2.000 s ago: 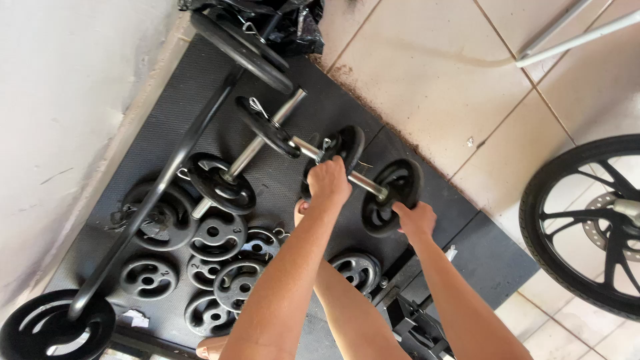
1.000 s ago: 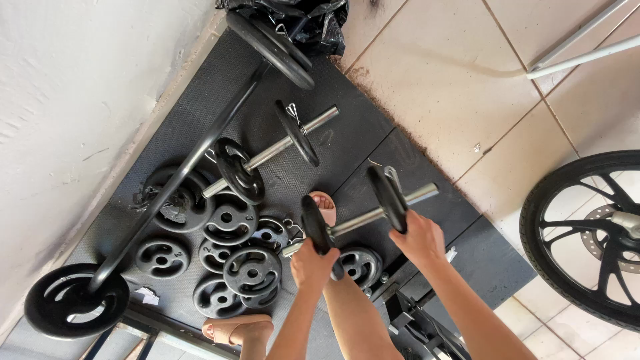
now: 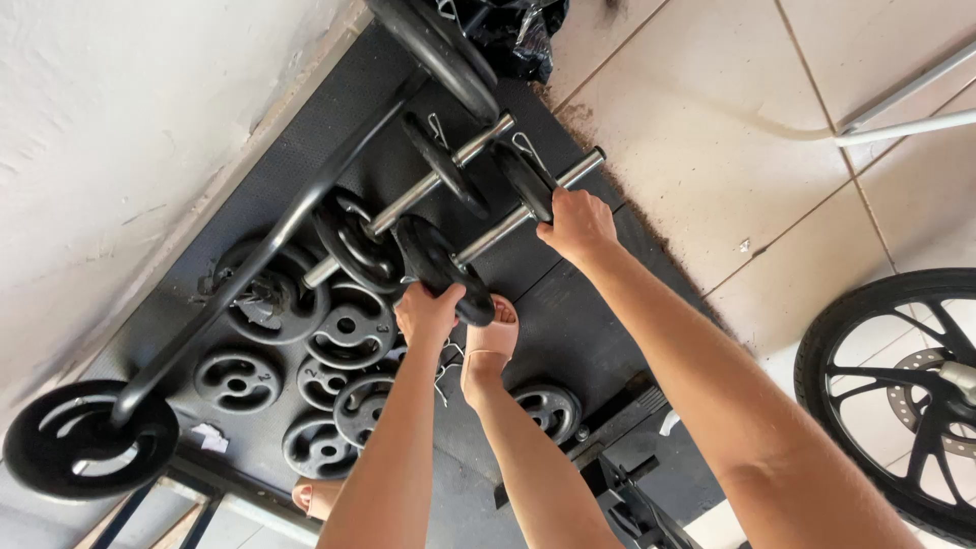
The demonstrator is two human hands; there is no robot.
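Note:
My left hand (image 3: 428, 313) grips the rim of the black weight plate (image 3: 442, 267) at the lower end of a chrome dumbbell. My right hand (image 3: 579, 221) grips the plate (image 3: 526, 180) at its upper end, where a wire spring clip (image 3: 529, 149) sits on the bar. Directly beside it, to the left, a second chrome dumbbell (image 3: 406, 203) with two black plates lies parallel on the black rubber mat (image 3: 534, 335). Whether the held dumbbell touches the mat cannot be told. My feet in pink slides (image 3: 491, 339) are below.
A long barbell (image 3: 305, 202) with plates crosses the mat by the white wall (image 3: 152, 114). Several loose plates (image 3: 238, 381) lie at the lower left. A black metal frame (image 3: 618, 488) stands below, a spoked wheel (image 3: 915, 381) at right, a black plastic bag (image 3: 526, 38) at the top.
Both hands have carried the held dumbbell up and to the left, so it is now beside the second dumbbell. Two seconds ago a hand gripped each end plate too.

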